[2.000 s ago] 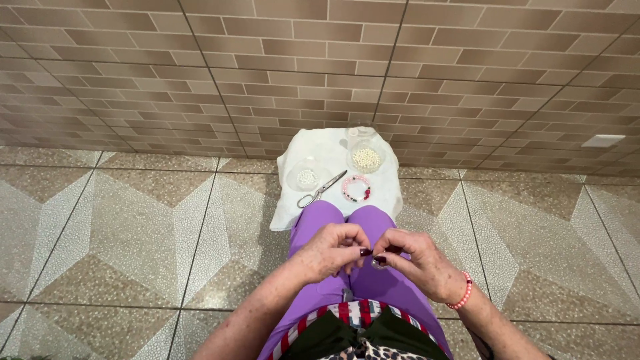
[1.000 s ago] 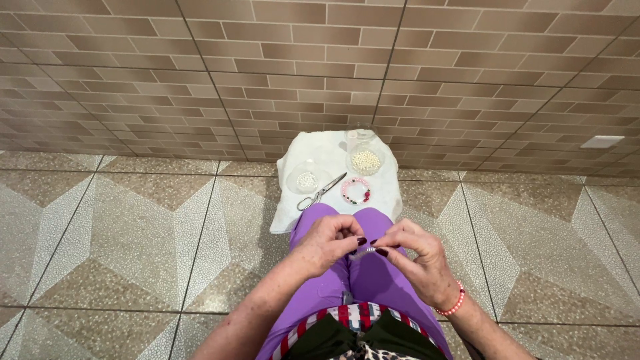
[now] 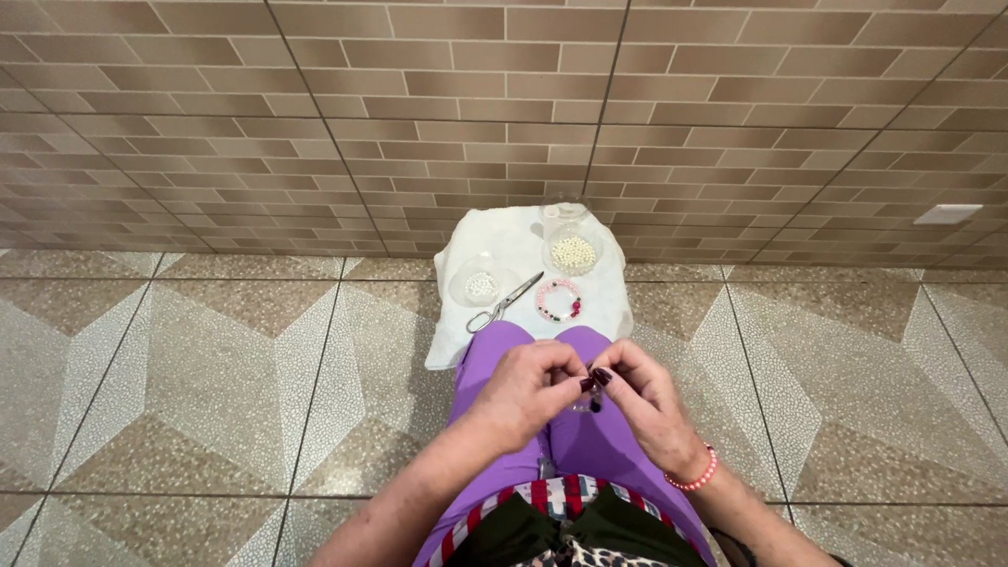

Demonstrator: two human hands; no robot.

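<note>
My left hand (image 3: 535, 390) and my right hand (image 3: 650, 402) meet above my purple-clad lap, thumbs and forefingers pinching a small beaded strand (image 3: 584, 406) with clear and dark beads. Part of the strand hangs below the fingertips; the rest is hidden by them. On the white cloth beyond my knees lie metal scissors (image 3: 516, 296), partly opened, and to their right a ring of pink, red and dark beads (image 3: 558, 300). A clear container of cream beads (image 3: 573, 253) stands behind that ring. Left of the scissors is a clear dish with white beads (image 3: 481, 285).
The white cloth (image 3: 504, 236) covers a small surface close to the tiled wall (image 3: 472, 94). Behind the cream beads are a clear lid or dish (image 3: 579, 206) and a small whitish cylinder (image 3: 551, 213). A coral bead bracelet (image 3: 697, 472) circles my right wrist.
My fingertips have come together; a second ago they were slightly apart with a short strand between them. The strand now hangs below them. The things on the cloth have stayed put.
</note>
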